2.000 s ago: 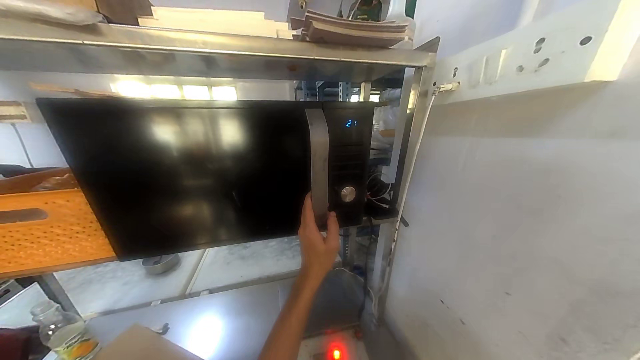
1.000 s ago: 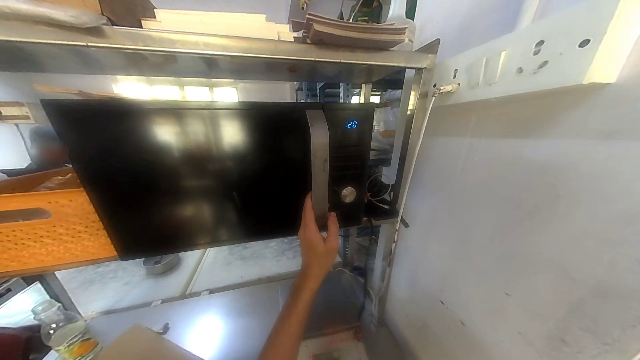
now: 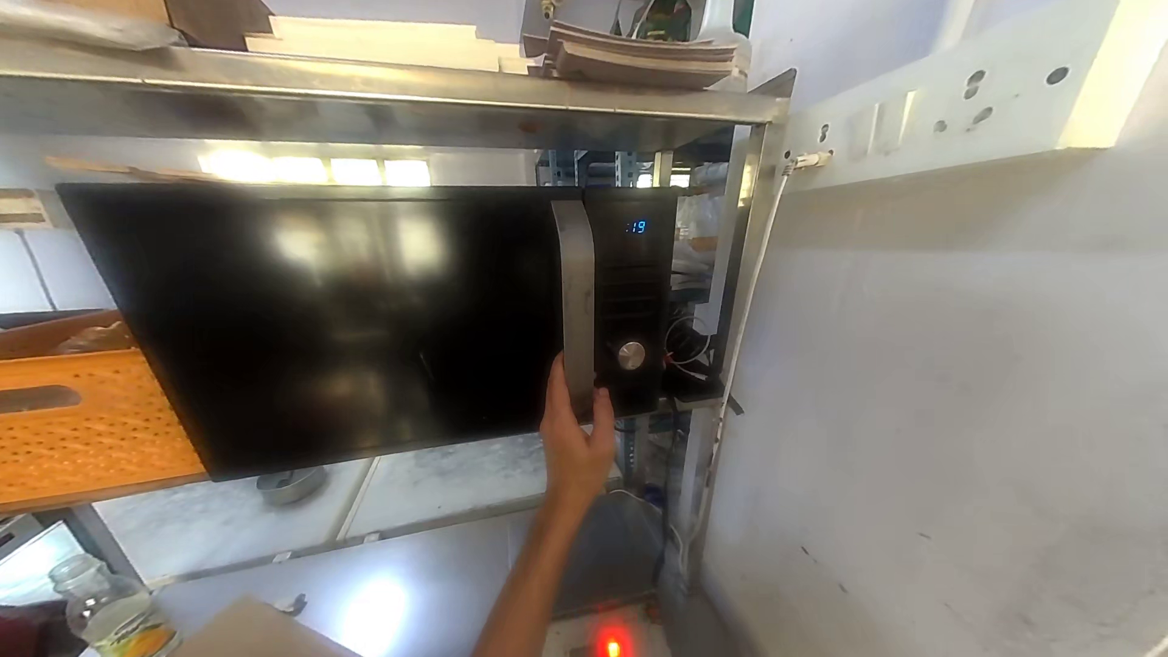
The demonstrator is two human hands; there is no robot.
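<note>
A black microwave oven (image 3: pixel 347 319) sits on a metal shelf unit, its door closed. Blue digits glow on its display (image 3: pixel 636 226), and a round silver knob (image 3: pixel 630 355) is lower on the same panel. My left hand (image 3: pixel 577 438) reaches up from the bottom of the view and holds the lower end of the grey vertical door handle (image 3: pixel 575 301), with one digit on each side; the other fingers are mostly hidden. My right hand is out of view.
An orange perforated plastic crate (image 3: pixel 82 429) stands left of the microwave. Stacked flat cardboard (image 3: pixel 639 57) lies on the upper metal shelf (image 3: pixel 383 96). Lower left is a glass jar (image 3: pixel 114 611). A white cable (image 3: pixel 750 301) runs down beside the wall. A red light (image 3: pixel 612 648) glows at the bottom.
The blue number on the display has dropped from 21 to 20 to 19. My left hand has stayed on the handle, and the door has not moved.
</note>
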